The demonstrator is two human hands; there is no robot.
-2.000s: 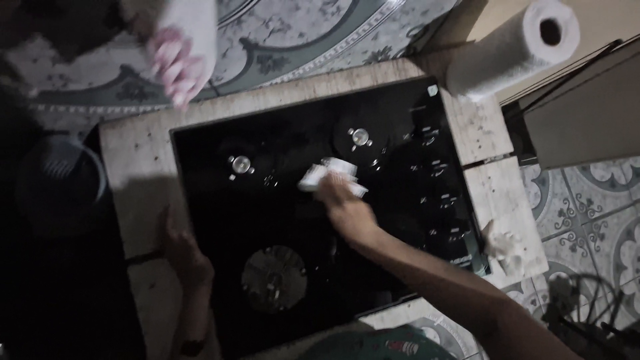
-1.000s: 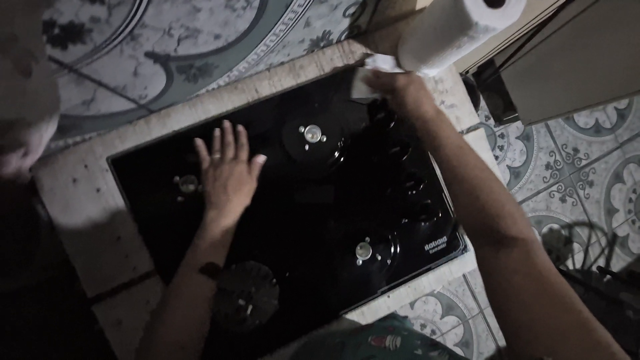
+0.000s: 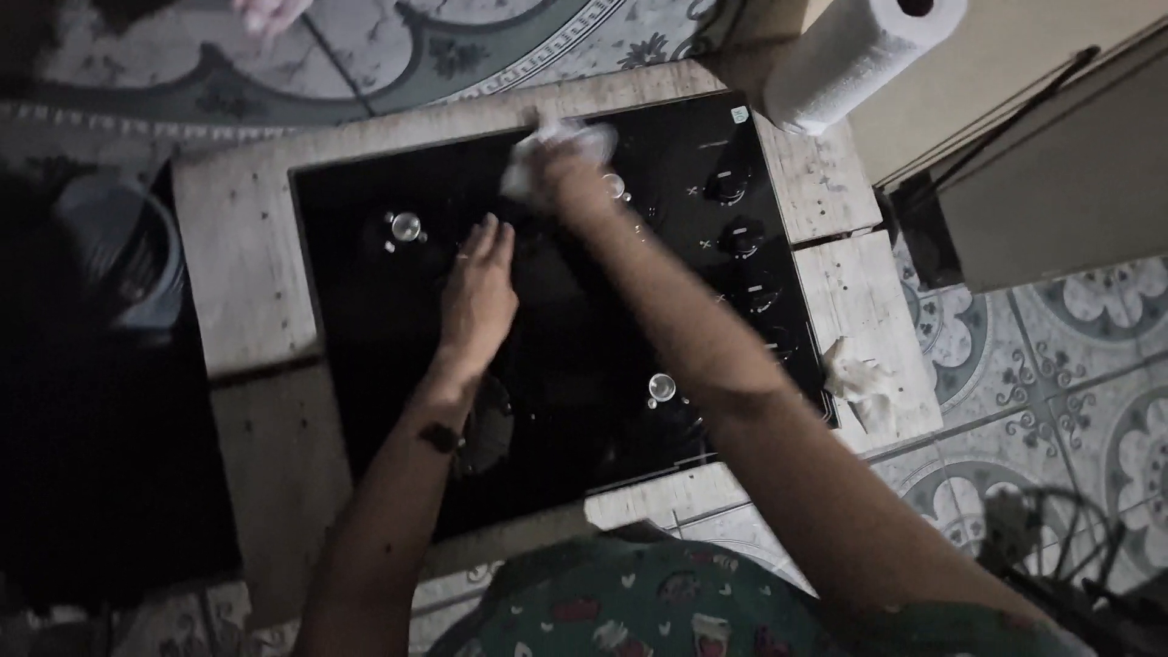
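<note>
A black glass gas cooktop (image 3: pixel 566 365) lies in a pale wooden frame (image 3: pixel 246 265), with bare burner seats and a row of black control knobs (image 3: pixel 744 239) along its right side. My right hand (image 3: pixel 568 178), blurred, is closed on a white paper towel (image 3: pixel 525 173) against the glass near the far edge. Flat on the glass rests my left hand (image 3: pixel 481 297), empty, its fingers stretched out between the upper left burner seat (image 3: pixel 404 227) and the middle. One more burner seat (image 3: pixel 662 388) shows at the lower right, partly beside my right forearm.
A paper towel roll (image 3: pixel 858 68) stands at the frame's upper right corner. Crumpled white paper (image 3: pixel 858 383) lies on the frame's right side. A translucent tub (image 3: pixel 123 251) is at the left. Part of another person's hand (image 3: pixel 269 14) shows at the top left. Patterned tiles surround the frame.
My right hand has moved left with the paper towel, away from the cooktop's upper right corner near the roll. My left hand remains on the glass, its fingers closer together. The view has shifted.
</note>
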